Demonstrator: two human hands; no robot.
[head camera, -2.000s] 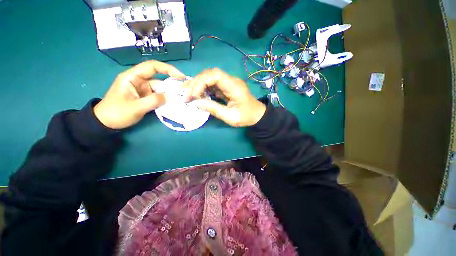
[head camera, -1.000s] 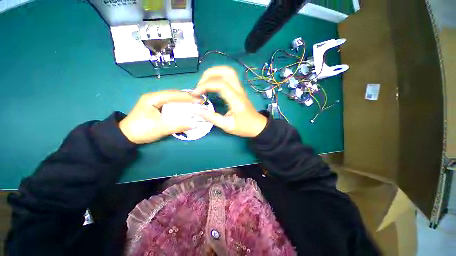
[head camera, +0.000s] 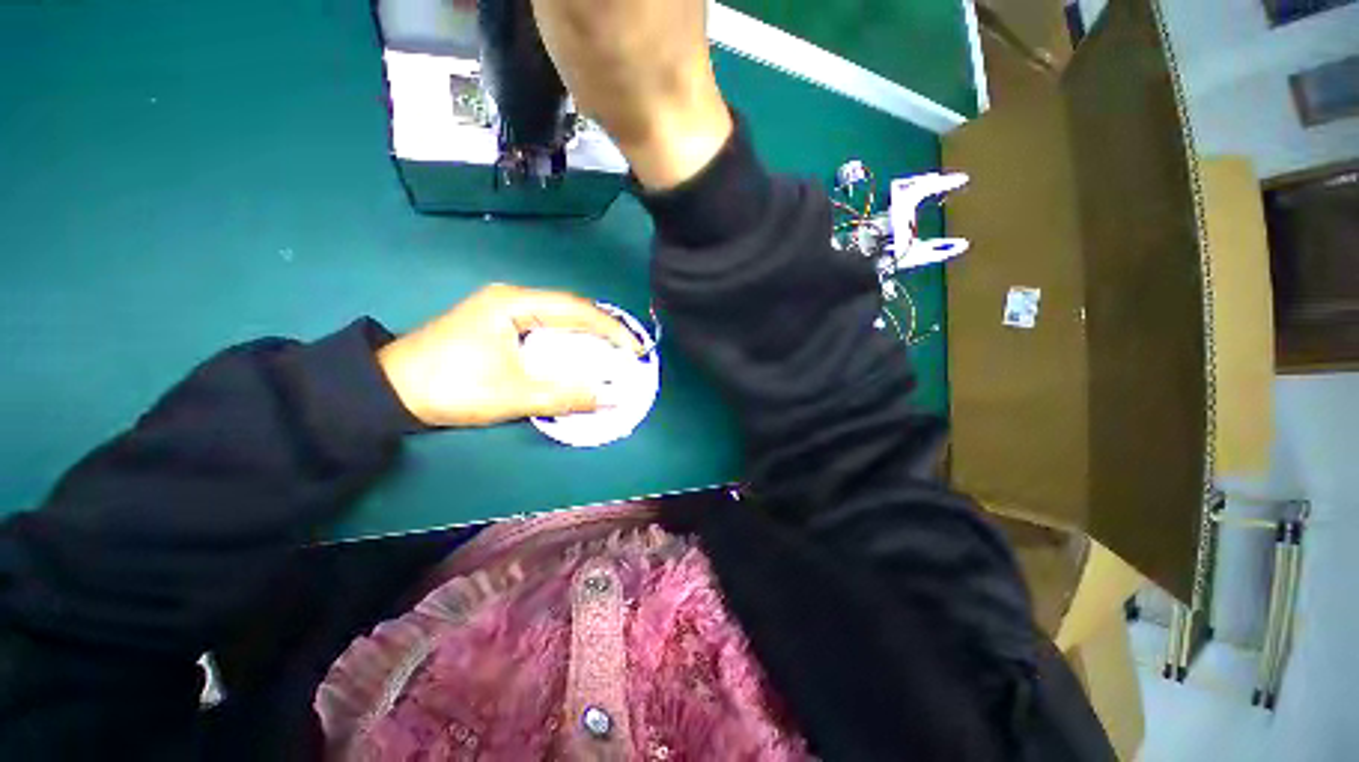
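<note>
The round white plastic housing (head camera: 604, 410) lies on the green mat in front of me. My left hand (head camera: 499, 357) holds it from the left, with the fingers over its top. A thin lead shows at its upper right rim. My right hand (head camera: 634, 75), partly cut off by the top edge, is closed on the black electric screwdriver (head camera: 522, 75). The screwdriver is upright over the front of the screw feeder (head camera: 432, 127), its nose at the metal pickup. The screw tip is too small to see.
Wired components (head camera: 869, 235) with thin leads lie at the right, partly hidden behind my right sleeve. A white forked bracket (head camera: 906, 223) is beside them. A large open brown carton (head camera: 1021, 387) stands at the right edge of the bench. A white strip (head camera: 835, 67) runs along the back.
My right hand has left the housing, moved up and taken hold of the screwdriver, which is now over the feeder. My left hand stays on the housing. The view has shifted right.
</note>
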